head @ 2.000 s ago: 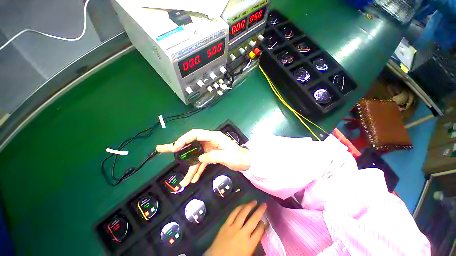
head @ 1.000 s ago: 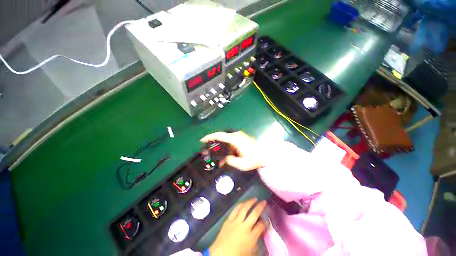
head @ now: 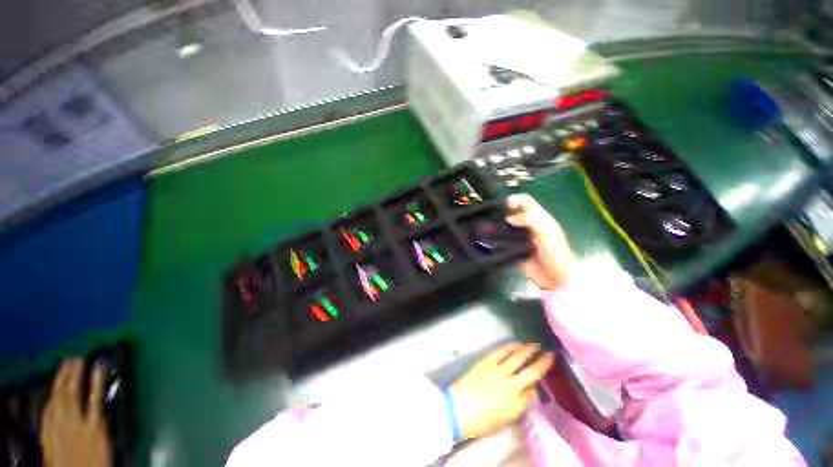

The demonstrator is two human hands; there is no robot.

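My right hand [head: 541, 239] grips the right end of a black foam tray [head: 388, 310]. The tray lies at a slant in front of me and looks raised at my side, though blur makes this unsure. Its pockets hold several round display units [head: 429, 255] with red, green and yellow marks; the unit [head: 486, 239] nearest my right hand looks mostly dark. My left hand [head: 500, 388], with a blue wristband, is below the tray near my body, fingers apart, with nothing seen in it.
Power supply [head: 493, 91] with red digits stands behind the tray. Yellow leads [head: 621, 228] run beside a second filled tray [head: 653, 182] at right. Another person's hand [head: 75, 415] rests on a black tray at bottom left, near a blue mat [head: 73, 264]. A blue bin [head: 753, 102] is far right.
My right hand has gone from the display unit at the pockets to the tray's right end. The tray has moved toward the power supply. The view has swung left, showing another person's hand.
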